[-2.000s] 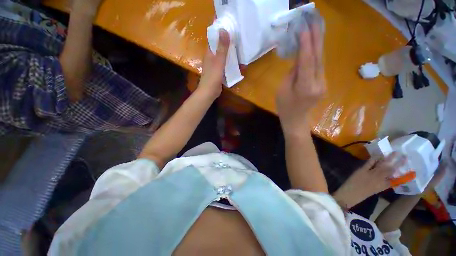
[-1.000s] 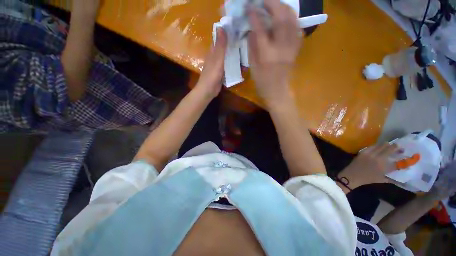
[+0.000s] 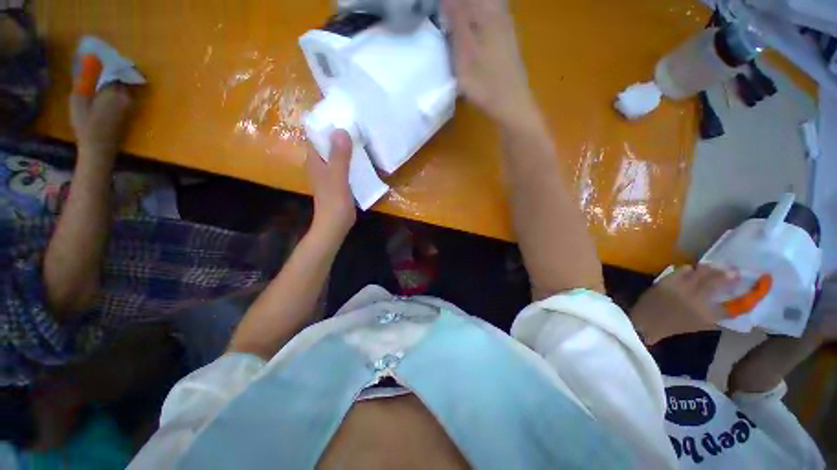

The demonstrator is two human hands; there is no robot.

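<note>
A white security camera (image 3: pixel 399 92) is held over the orange bench, its black head at the top edge partly covered. My left hand (image 3: pixel 332 179) grips its white mounting base (image 3: pixel 369 182) at the lower left. My right hand (image 3: pixel 486 55) is blurred at the camera's upper right, its fingers near the top edge of the picture. A pale grey cleaning cloth (image 3: pixel 404 11) lies over the black head at my right fingertips; the exact grip on it is blurred.
On the orange bench (image 3: pixel 587 138), a clear solvent bottle (image 3: pixel 688 69) and white cotton wad (image 3: pixel 638 99) are at the right, beside black brushes (image 3: pixel 711 115). A neighbour at right holds a camera (image 3: pixel 771 266) and an orange-handled tool (image 3: pixel 748 296). Another neighbour's hand (image 3: pixel 101 110) is at left.
The view has shifted. The camera in my left hand is turned, showing more of its white body. My right hand and cloth have moved to its black head. The left neighbour's hand now shows.
</note>
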